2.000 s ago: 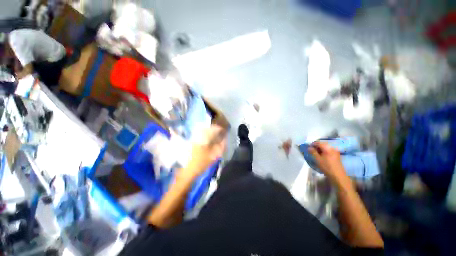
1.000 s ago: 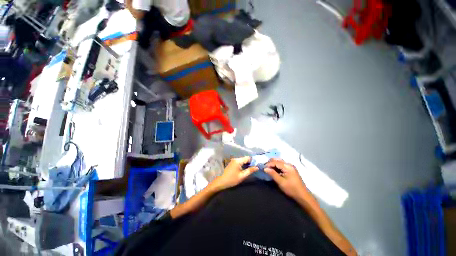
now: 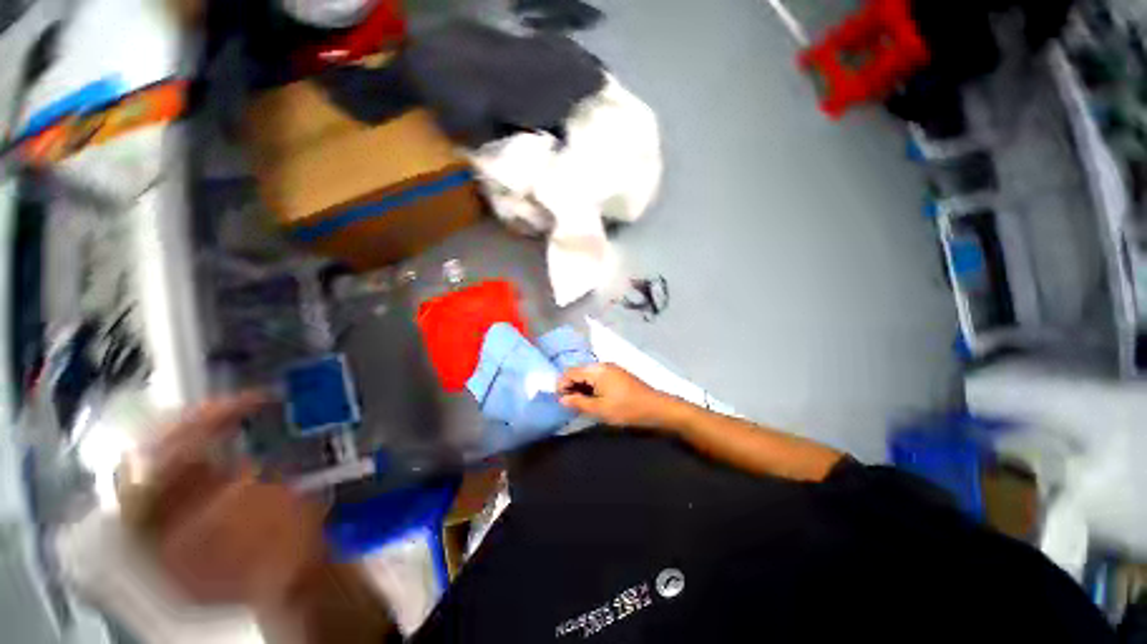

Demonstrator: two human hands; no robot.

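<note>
My right hand [image 3: 616, 396] is in front of my body with its fingers closed on light blue fabric pieces [image 3: 518, 377]. The pieces hang over the red stool as seen from above, and a small white patch shows on them beside my fingers. My left hand [image 3: 220, 503] is at the lower left, large and strongly blurred, apart from the fabric. Its finger shape and whether it holds anything cannot be made out.
A red stool [image 3: 459, 321] stands on the grey floor. A brown box with a blue stripe [image 3: 365, 176] and a white bundle [image 3: 604, 157] lie beyond it. White tables run along the left. A red stool-like object [image 3: 868, 53] is at the upper right.
My hands were together at the fabric; my left hand has moved away to the left. My right hand still has the fabric, now more spread out and further left. The view has shifted.
</note>
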